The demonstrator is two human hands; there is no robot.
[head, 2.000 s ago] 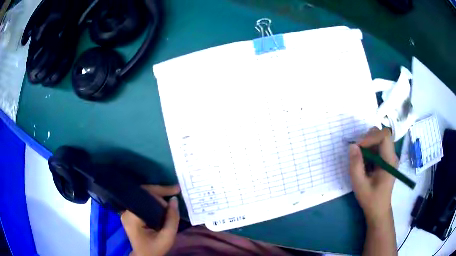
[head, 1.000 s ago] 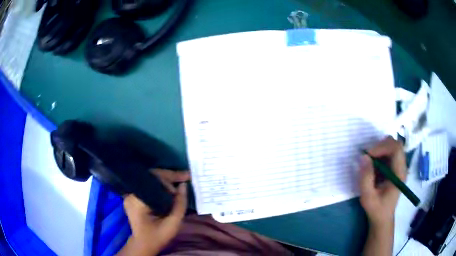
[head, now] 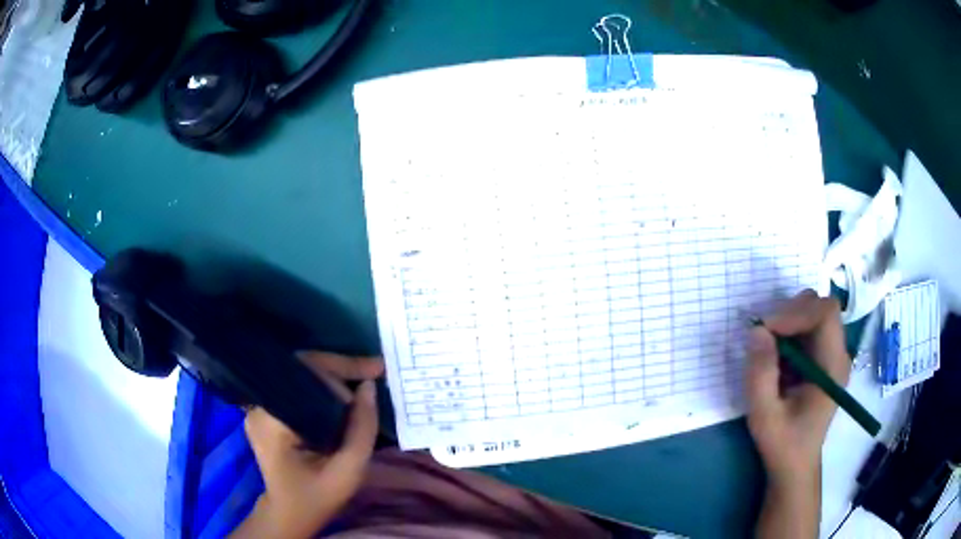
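A white inspection record sheet point(head: 548, 168) with a ruled table lies on the green bench, a light blue binder clip point(head: 620, 72) on its top edge. My right hand point(head: 792, 390) holds a dark green pen point(head: 827, 387) with its tip at the right part of the table. My left hand point(head: 316, 447) grips a pair of black headphones point(head: 237, 353) by the headband, beside the sheet's lower left corner. One ear cup point(head: 135, 332) points left, over the blue bin's edge. The other cup cannot be made out.
More black headphones point(head: 221, 93) lie at the upper left. A blue bin point(head: 23, 316) with a pale inside stands at lower left. White crumpled strips point(head: 866, 247) and a blue-and-white card point(head: 908, 335) lie at the right, near a black object point(head: 933, 453) with a cable.
The view has shifted, so the bench things sit higher than two seconds ago. Both hands keep their grips; the pen tip stays over the table's right side.
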